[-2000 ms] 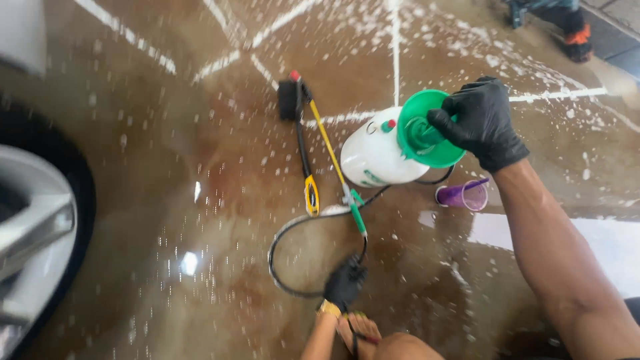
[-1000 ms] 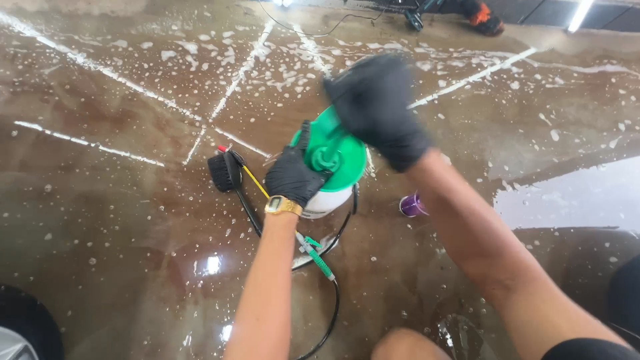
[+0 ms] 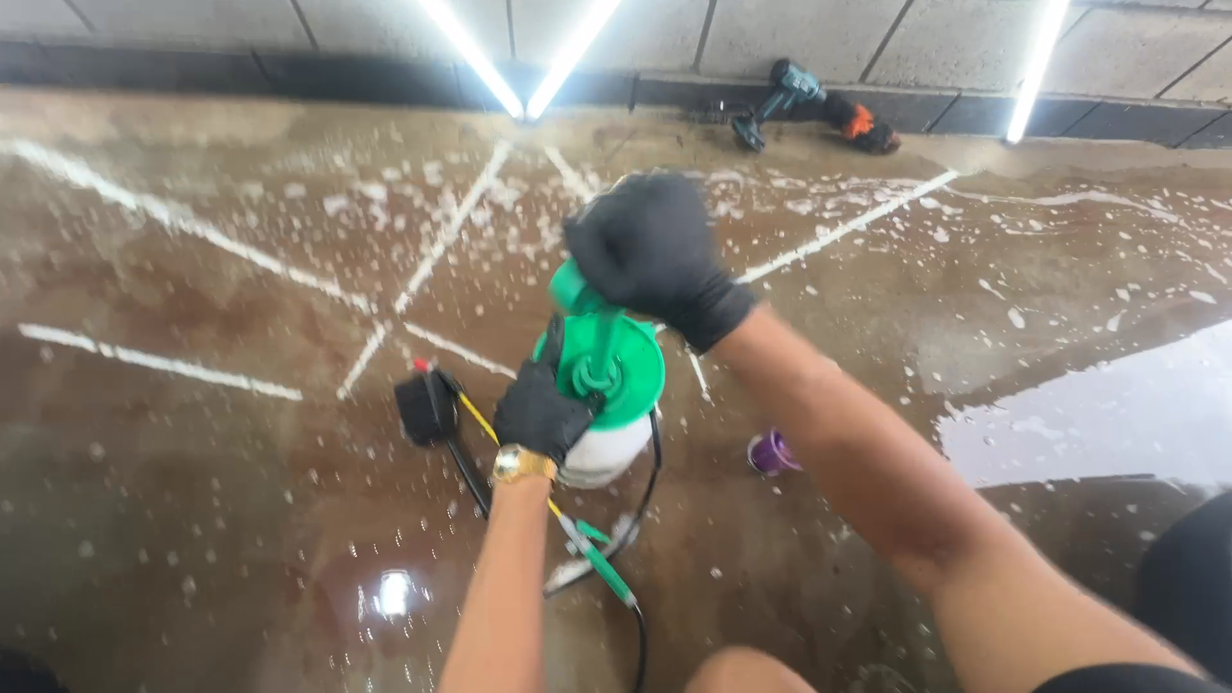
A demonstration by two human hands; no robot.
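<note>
A white pump sprayer tank [image 3: 606,452] with a green funnel-shaped top [image 3: 630,371] stands on the wet floor. My right hand [image 3: 654,255], in a black glove, grips the green pump handle [image 3: 573,289], which is raised above the top. My left hand [image 3: 544,409], also gloved and with a gold watch at the wrist, holds the left rim of the green top. The spray wand's green grip [image 3: 608,575] lies below the tank, joined to a black hose [image 3: 642,640]. The wand's yellow tube passes under my left arm.
A black-bristled brush [image 3: 425,409] lies left of the tank. To the right is a purple cup [image 3: 772,452]. A teal cordless power tool [image 3: 784,96] with a black and orange attachment lies by the tiled wall [image 3: 770,34]. Foam spots and white lines mark the floor.
My left hand has moved from near the floor and hose up to the sprayer's top. The pump handle stands raised in my right hand. The view has shifted towards the wall.
</note>
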